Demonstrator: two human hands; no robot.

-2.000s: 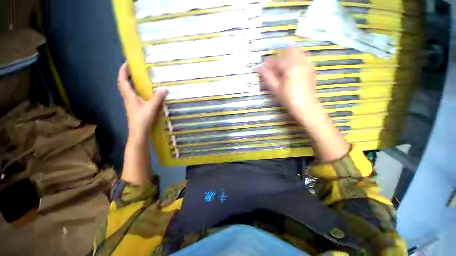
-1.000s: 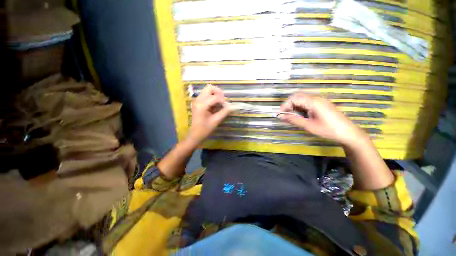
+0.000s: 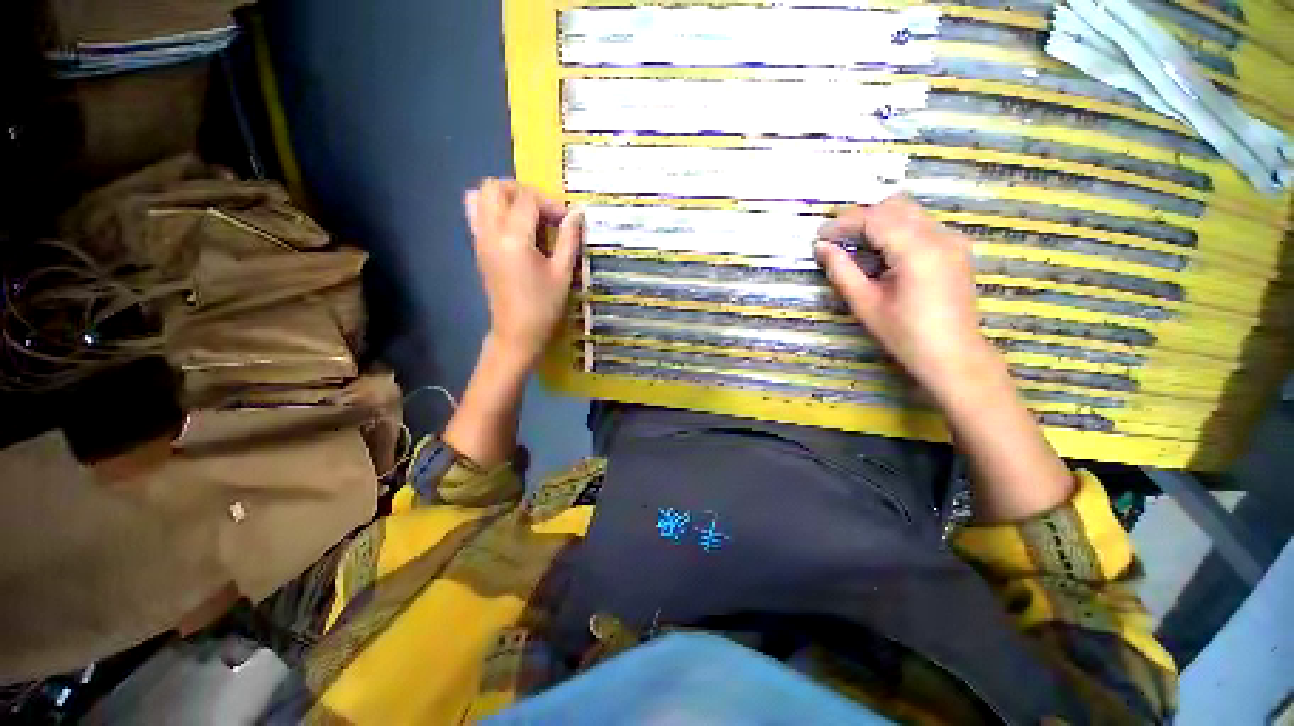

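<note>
The yellow loading board [image 3: 852,404] lies in front of me above my lap. White closed zippers [image 3: 724,104] fill the left part of its upper rows. The lowest white zipper [image 3: 695,231] lies flat in its row between my hands. My left hand [image 3: 522,263] is at its left end, thumb on the board's left edge. My right hand [image 3: 897,277] pinches its right end between thumb and fingers. The rows below [image 3: 710,284] are grey and shiny. A bunch of loose zippers [image 3: 1171,78] lies slanted on the board's upper right.
Brown fabric goods [image 3: 270,305] are piled at the left, with a stack [image 3: 142,50] behind them. A dark grey surface [image 3: 383,156] stands between pile and board. A light blue surface [image 3: 1249,660] is at the lower right.
A zipper held between my hands a second ago now lies in the row below the other white ones. My left hand has moved to the board's left edge. The board appears further right.
</note>
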